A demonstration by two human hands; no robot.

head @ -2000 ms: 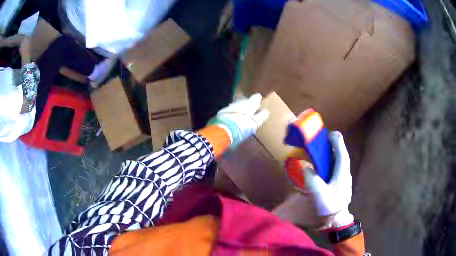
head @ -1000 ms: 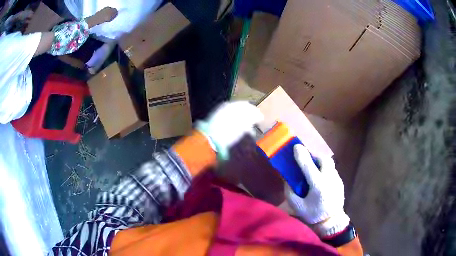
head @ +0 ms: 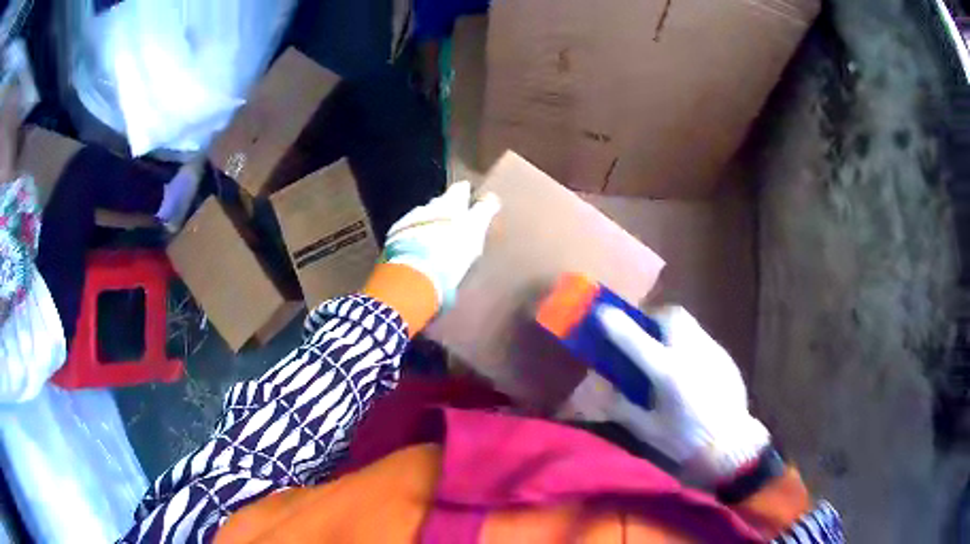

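A brown carton [head: 532, 255] lies in front of me, tilted, with a plain face up. My left hand [head: 441, 239], in a white knit glove, rests at its upper left corner with the fingertips on the edge. My right hand [head: 681, 372], also gloved, is shut on the blue and orange tape gun [head: 606, 329]. The gun's orange end is over the carton's face near its lower right; it is blurred, and whether it touches the carton I cannot tell.
Flat carton blanks [head: 628, 96] lean behind the carton. Finished cartons [head: 324, 228] lie on the floor to the left, one with dark printed lines. A red stool [head: 128, 319], a translucent white bag [head: 176, 74] and part of another person [head: 27, 308] are further left.
My left hand was blurred beside the carton and now lies at its corner. The carton's broad face shows more. The tape gun stays in my right hand. The view has shifted.
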